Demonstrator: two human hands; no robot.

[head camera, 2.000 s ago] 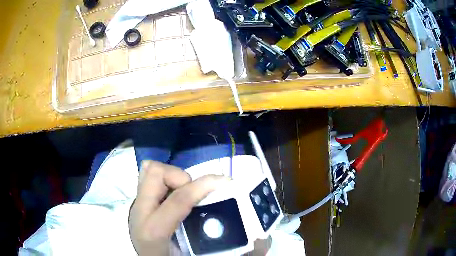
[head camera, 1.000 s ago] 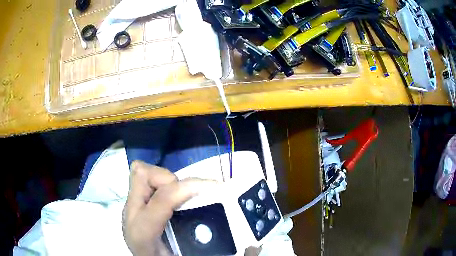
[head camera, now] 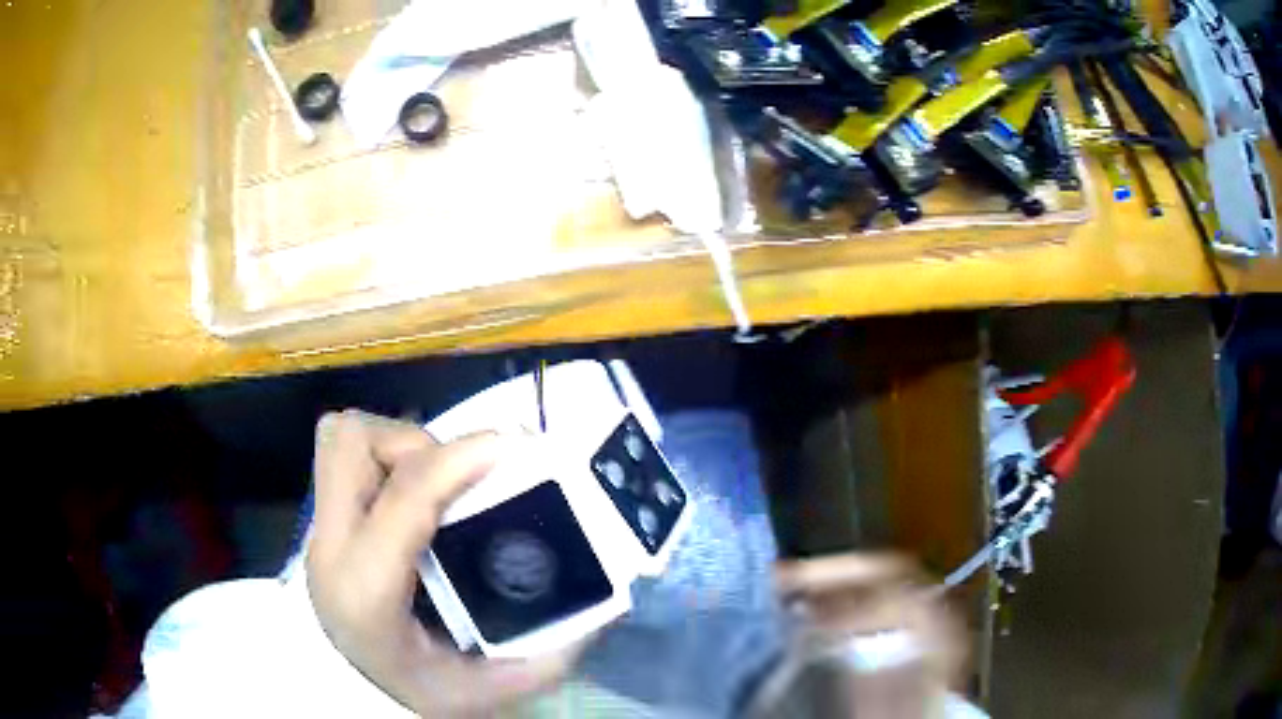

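My left hand [head camera: 373, 562] grips the white camera housing [head camera: 562, 436] over the lap, thumb and index finger on its edge. The housing's black lens window [head camera: 520, 562] and LED light panel [head camera: 640, 485] face up towards me. A thin dark lead wire [head camera: 541, 396] stands up from its far side, and a white antenna [head camera: 636, 396] shows at its far right. My right hand [head camera: 879, 632] is badly blurred at the lower right, apart from the housing. A grey-blue blur lies between them; whether the hand holds something cannot be told.
A clear tray [head camera: 464, 298] on the yellow bench bears black lens rings [head camera: 423, 118], a white stick [head camera: 283, 87], a white cloth [head camera: 650, 141] and piled camera modules [head camera: 900, 127]. The red air blow gun [head camera: 1094, 407] hangs at the brown carton [head camera: 1111, 576] on the right.
The housing and my left hand have moved up and left. My right hand, earlier mostly hidden at the housing's lower right, is now apart from it, further right. The view has shifted slightly.
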